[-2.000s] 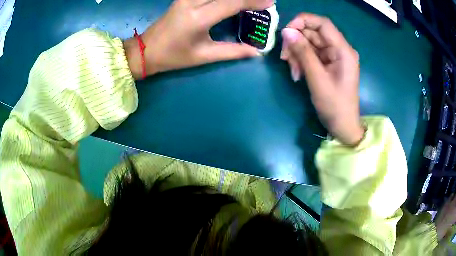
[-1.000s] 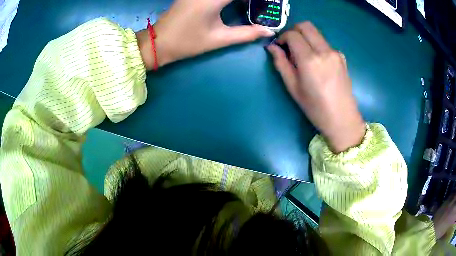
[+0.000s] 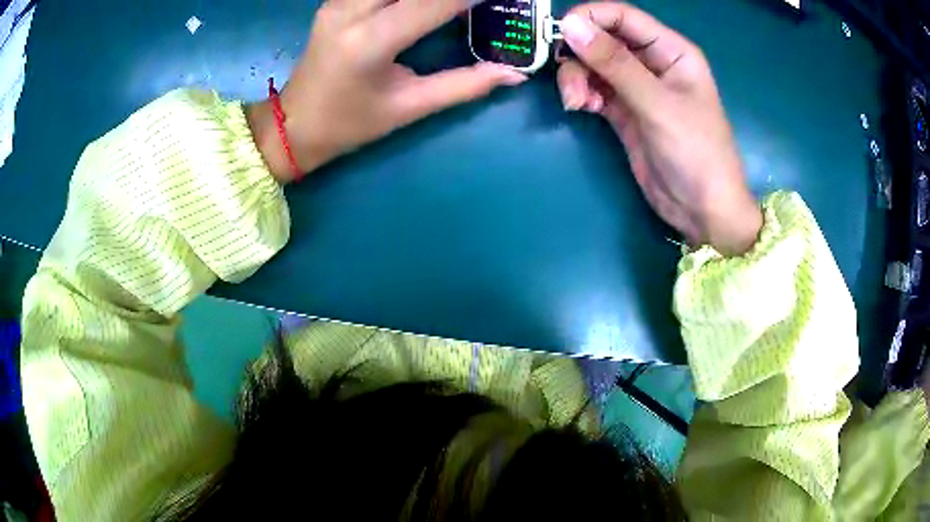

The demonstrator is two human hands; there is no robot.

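A smartwatch unit [image 3: 507,37] with a pale rim and a black screen with green and white text lines is at the top of the head view, partly cut off by the upper edge. My left hand [image 3: 372,76] grips it from the left, thumb along its lower rim. My right hand [image 3: 658,107] is at its right side; thumb and forefinger pinch a small pale part [image 3: 554,29] at the case edge. Whether that part sits in the case or only touches it is unclear.
The dark green mat [image 3: 438,224] lies under the hands, its front edge near my body. A small white piece [image 3: 193,24] lies at upper left. White paper [image 3: 12,76] is at the left edge. Dark trays [image 3: 916,204] stand along the right edge, with a yellow sleeve [image 3: 897,449] at lower right.
My right hand has moved up to the watch's right side from below it. The watch and my left hand have shifted left in the picture. The small white piece has come into view.
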